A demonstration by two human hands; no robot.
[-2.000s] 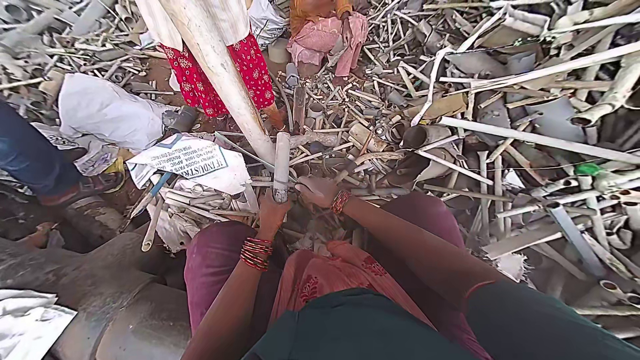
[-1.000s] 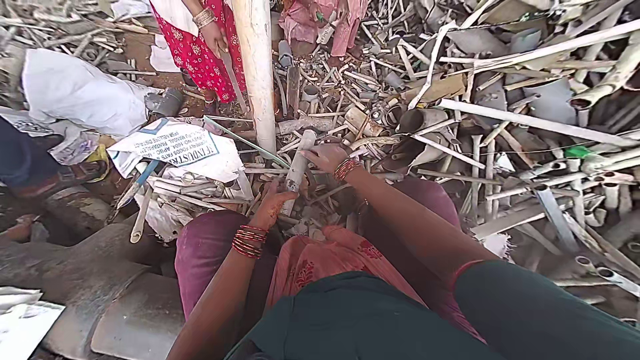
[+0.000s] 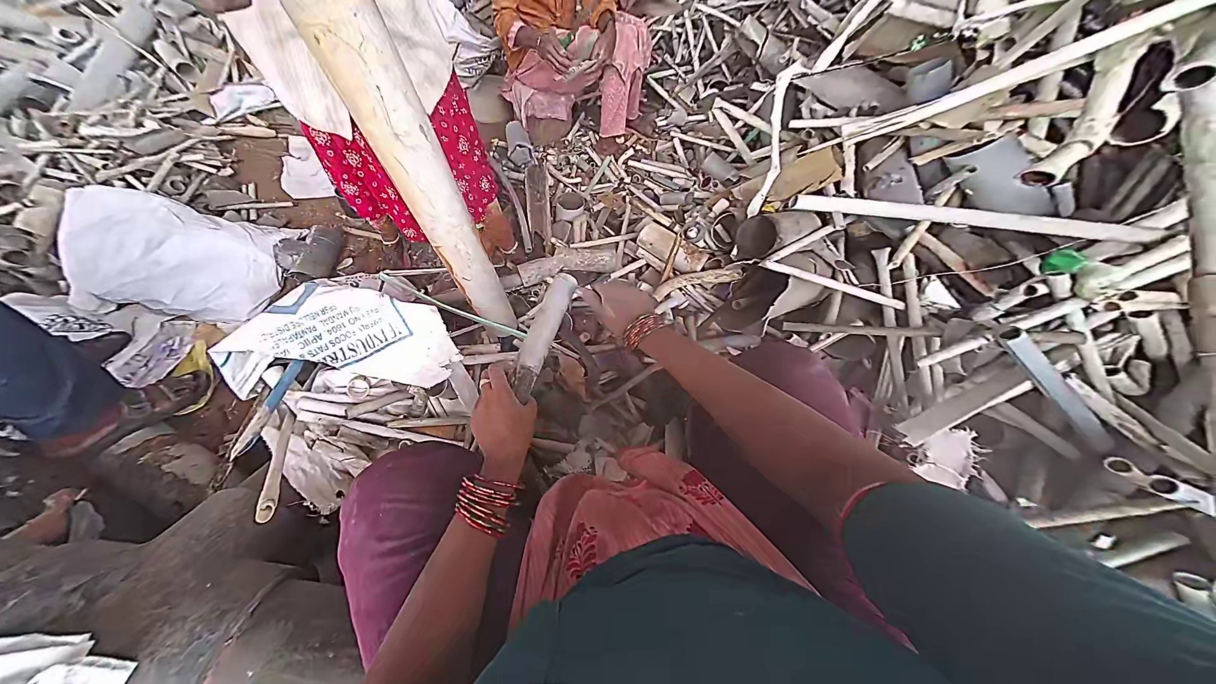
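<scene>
My left hand [image 3: 502, 418], with red bangles at its wrist, grips the lower end of a short grey-white plastic pipe piece [image 3: 548, 321] that tilts up and to the right. Just right of the pipe's upper end is my right hand [image 3: 619, 309], its fingers bent toward the pipe; whether it holds something small is hidden. Behind the pipe piece, a long, thick pale pipe [image 3: 408, 142] slants down, its lower end near my left hand. Scrap pipe pieces lie under and around both hands.
A printed white sack [image 3: 356, 332] lies over thin pipes at left, with a plain white sack [image 3: 166, 252] beyond it. Long pipes [image 3: 978, 220] and broken pieces heap up at right. One person [image 3: 465, 152] in red patterned cloth stands ahead; another [image 3: 575, 66] sits behind.
My right hand has come away from the pipe piece it was touching one second ago. The thick pale pipe now leans to the left, where it was nearly upright.
</scene>
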